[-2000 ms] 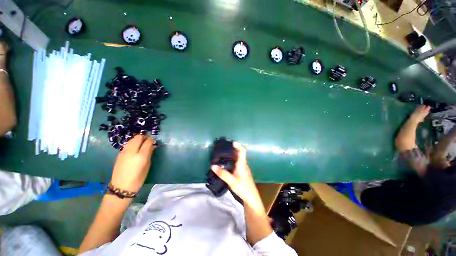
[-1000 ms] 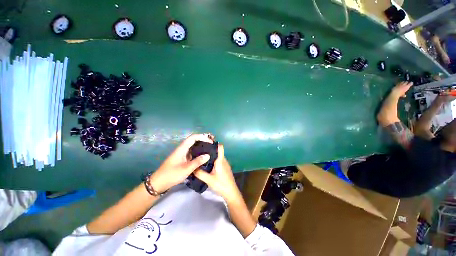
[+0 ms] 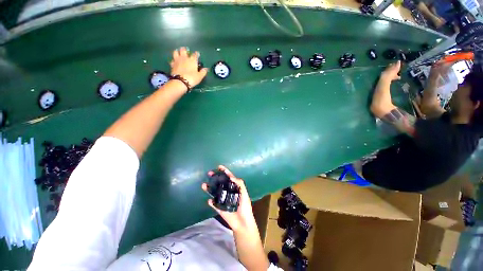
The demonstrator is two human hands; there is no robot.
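My right hand point(image 3: 233, 198) holds a black ribbed housing point(image 3: 223, 190) low over the near edge of the green bench point(image 3: 254, 122). My left hand point(image 3: 187, 68) is stretched out to the row at the far side, fingers spread, between two white-faced round units. The round unit point(image 3: 159, 80) left of it is partly behind the wrist, and another round unit point(image 3: 221, 70) lies just right of it. A small dark piece shows at the left fingers; whether they grip it I cannot tell.
Small black fittings point(image 3: 58, 164) lie in a heap at the left, partly behind my left sleeve, beside white strips point(image 3: 18, 193). A carton point(image 3: 360, 235) with black housings stands at the lower right. Another person point(image 3: 423, 143) works at the right. A pale hose point(image 3: 280, 20) hangs at the far edge.
My left hand has left the housing and reached forward to the far row. My right hand still holds the housing, now turned and open to view. The camera view has shifted.
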